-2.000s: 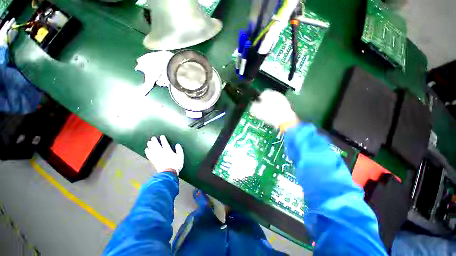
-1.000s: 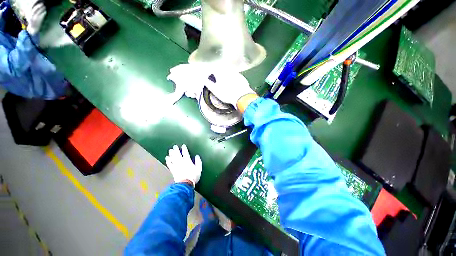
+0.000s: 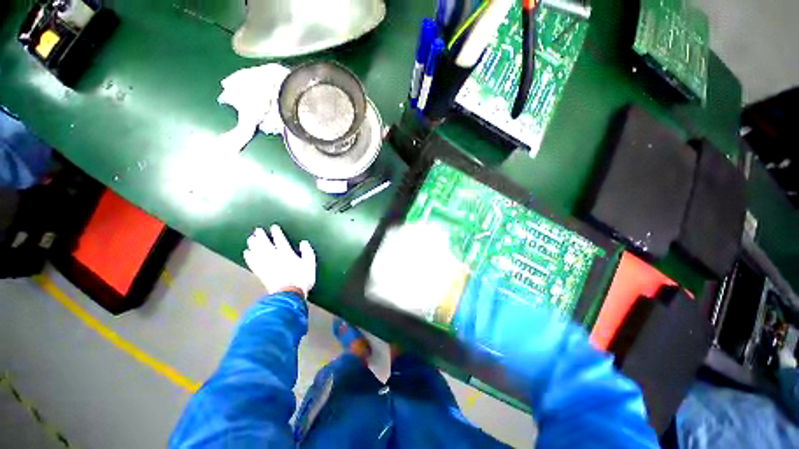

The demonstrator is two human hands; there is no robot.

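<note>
The green circuit board lies solder side up in a black support at the bench's front edge. My right hand, white-gloved and blurred, is over the board's left part; whether it holds anything is hidden. My left hand, white-gloved, rests empty on the bench edge left of the board, fingers spread. The round metal pot stands behind and left of the board, with a dark-rimmed mesh lid on it. A crumpled white cloth lies beside the pot.
Thin tools lie between pot and board. A translucent hood and hanging blue pens are at the back. Black foam slabs and a red-orange mat are right. More boards lie behind. A red-lined tote is on the floor.
My right hand has moved from the pot to the left part of the board. The pot's mesh lid shows again. My left hand stays on the bench edge. The view has shifted.
</note>
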